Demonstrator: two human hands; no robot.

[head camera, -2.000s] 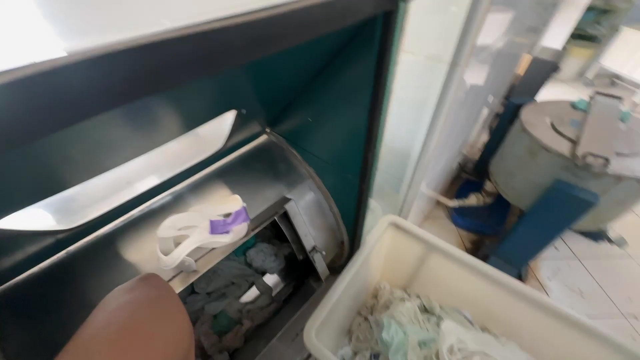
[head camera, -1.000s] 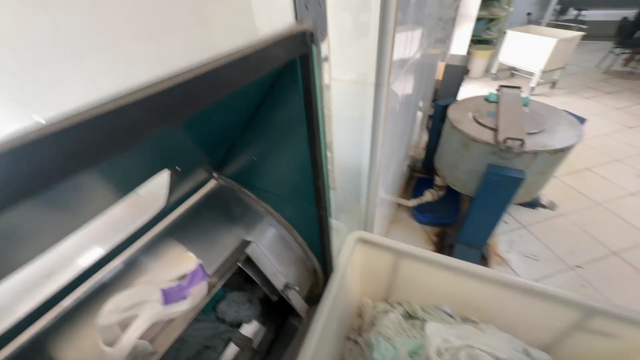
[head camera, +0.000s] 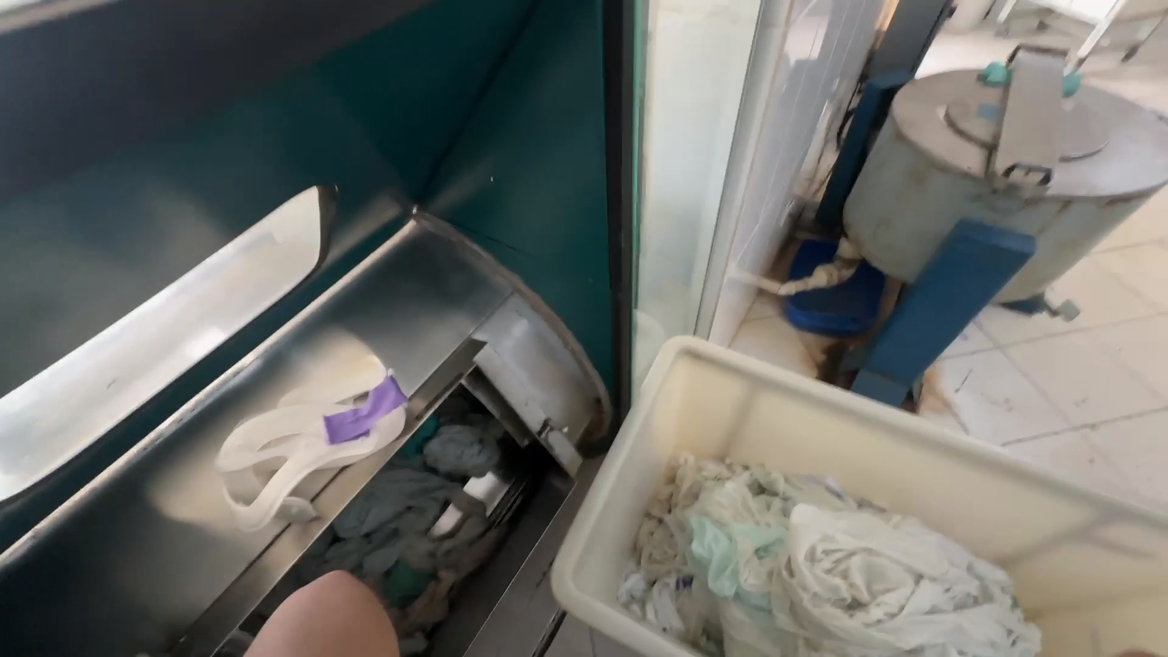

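Neither my left hand nor my right hand can be made out. A rounded bare body part (head camera: 324, 620) rises at the bottom edge in front of the drum opening; which part it is cannot be told. A white looped strap with purple tape (head camera: 365, 411) lies on the curved metal drum (head camera: 392, 292) of an industrial washing machine. Through the open drum hatch, grey and green wet-looking cloths (head camera: 392, 502) show inside. Beside the drum, a cream plastic bin (head camera: 675, 365) holds a heap of white and pale green fabric (head camera: 876, 566).
A metal hatch or panel (head camera: 182, 338) slants across the left side. Behind the bin stand a glass panel (head camera: 689, 182), a round metal machine with a lid (head camera: 985, 210), its blue post (head camera: 949, 301) and a blue basin (head camera: 835, 292) on the tiled floor.
The bare body part shows at the bottom again; it was out of view one second ago. The view has swung right and back. The strap stays on the drum.
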